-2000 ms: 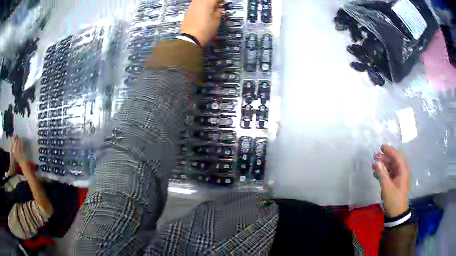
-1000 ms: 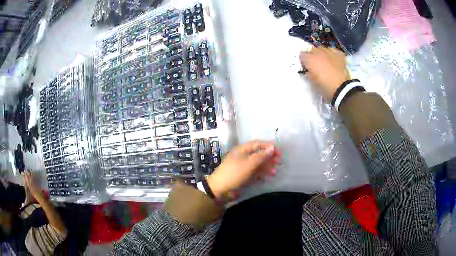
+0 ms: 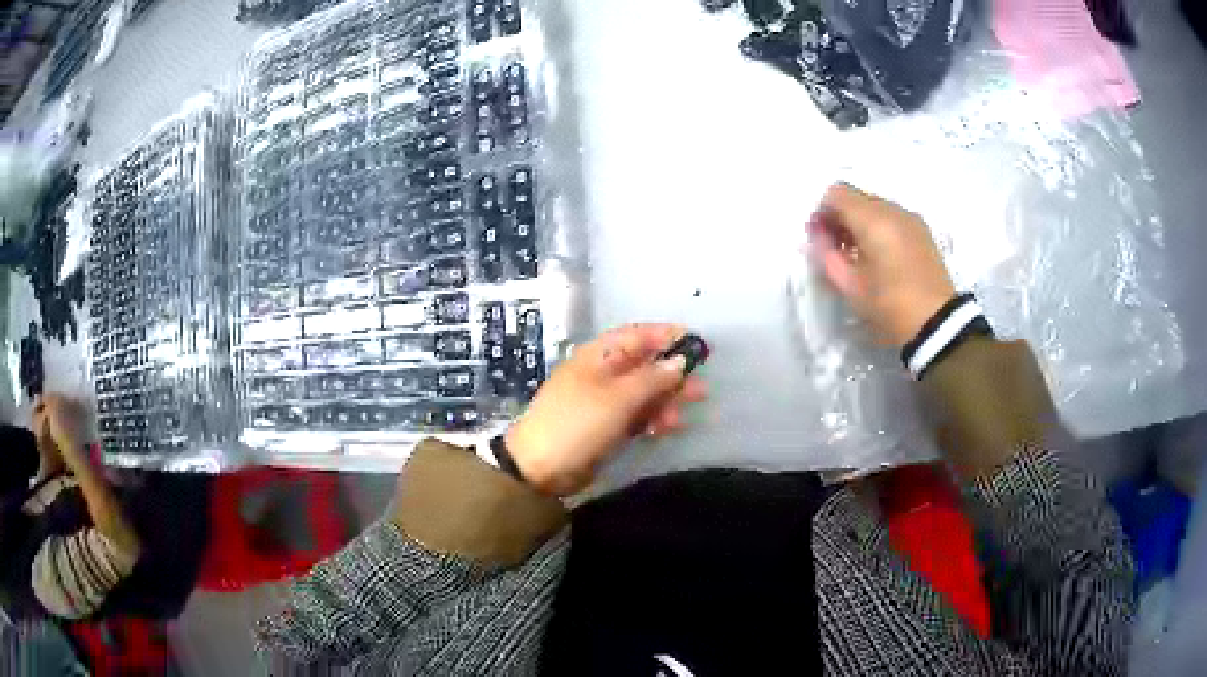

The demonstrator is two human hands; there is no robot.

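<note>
My left hand (image 3: pixel 602 403) is low over the near part of the table and pinches a small black housing (image 3: pixel 687 352) between thumb and fingers. My right hand (image 3: pixel 880 265) is to its right, by the edge of the clear film (image 3: pixel 1099 265). Its fingers are curled and blurred, so I cannot tell whether they pinch something. Clear trays (image 3: pixel 560 199) with rows of black housings lie to the left of my hands. Loose black housings (image 3: pixel 798 53) lie beside the dark poly bag (image 3: pixel 907 46) at the far side.
A pink sheet (image 3: pixel 1059 53) lies at the upper right beside the dark bag. A tiny dark speck (image 3: pixel 696 292) lies on the table beyond my left hand. Another person's hands and striped sleeve (image 3: pixel 86 549) are at the far left. Red stools (image 3: pixel 271 522) stand below the table edge.
My left hand reached in from the trays and now holds a housing. My right hand went to the loose housings, then drew back toward me. The view has shifted.
</note>
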